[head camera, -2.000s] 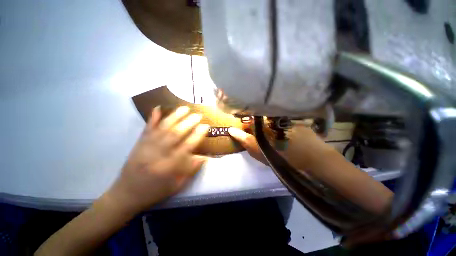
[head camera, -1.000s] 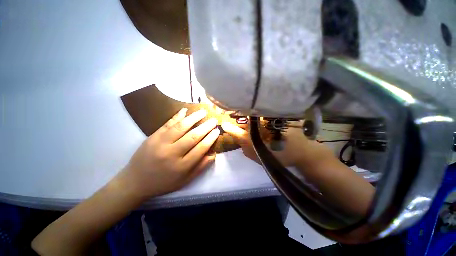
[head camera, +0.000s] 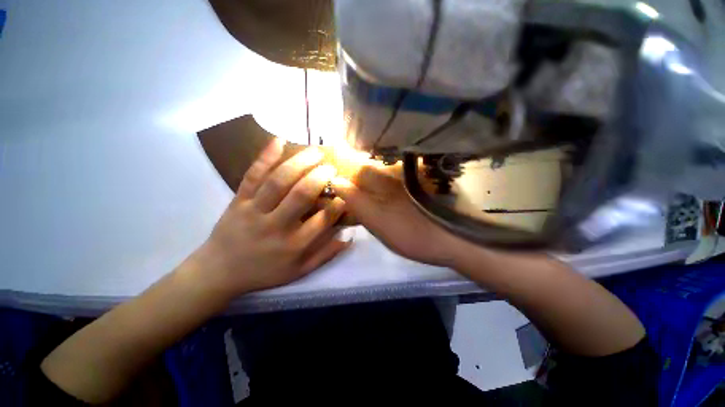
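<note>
A curved brown fabric piece (head camera: 229, 151) lies flat on the white table under the bright lamp. My left hand (head camera: 274, 226) lies on it with fingers spread, pressing it down. My right hand (head camera: 385, 207) is beside it, its fingertips on the cloth close to the needle area and partly lost in glare. A small black label (head camera: 329, 191) shows between the two hands, mostly covered. The large white sewing machine head (head camera: 445, 48) stands over the right side. Its presser foot is hidden by glare and the machine head.
Another brown curved piece (head camera: 278, 28) lies behind, joined by a dark thread (head camera: 308, 107) towards the needle area. A shiny curved metal guard (head camera: 477, 232) hangs in front at the right. A blue crate (head camera: 676, 306) stands below at the right.
The view has shifted, so the machine head and metal guard look different. My right hand has come out more from behind the guard. The label, plain two seconds ago, is now mostly covered by fingers.
</note>
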